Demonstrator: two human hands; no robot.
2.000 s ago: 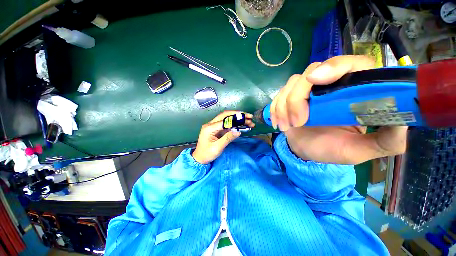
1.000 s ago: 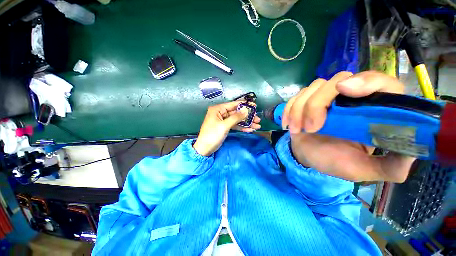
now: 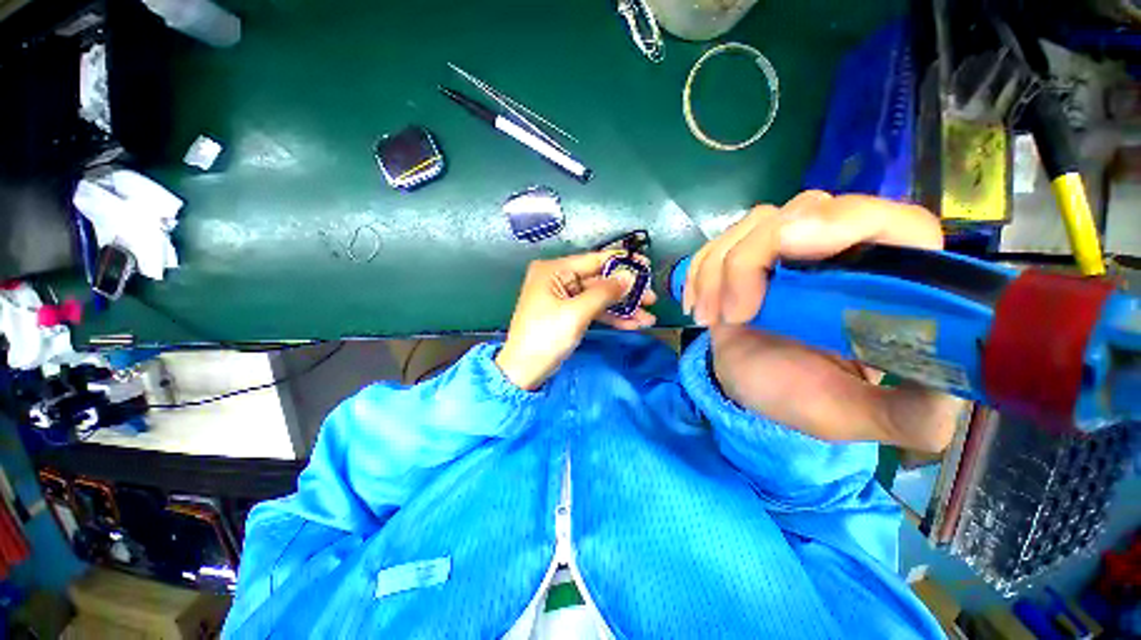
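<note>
My left hand [image 3: 557, 313] holds a small watch case [image 3: 629, 285] with a shiny rim between thumb and fingers, just above the mat's front edge. A dark part [image 3: 622, 241] sticks out behind the case at the fingertips. My right hand [image 3: 782, 269] is wrapped around a thick blue electric screwdriver [image 3: 863, 319] with a red rear band. The driver's front end points left at the case, close to it. Whether the tip touches the case is too small to tell.
On the green mat [image 3: 300, 281] lie a loose silvery cover [image 3: 534, 214], a dark watch unit [image 3: 410, 158], a marker pen [image 3: 542, 146], tweezers [image 3: 513, 100], a thin ring [image 3: 363, 244] and a tape roll [image 3: 688, 106]. White cloth [image 3: 140, 219] is at left, a yellow-handled soldering iron [image 3: 1077, 223] at right.
The case has turned in my left hand, its rim now showing where a yellow-marked dark part showed first. The screwdriver moved away right, then back left, and now tilts down toward its rear.
</note>
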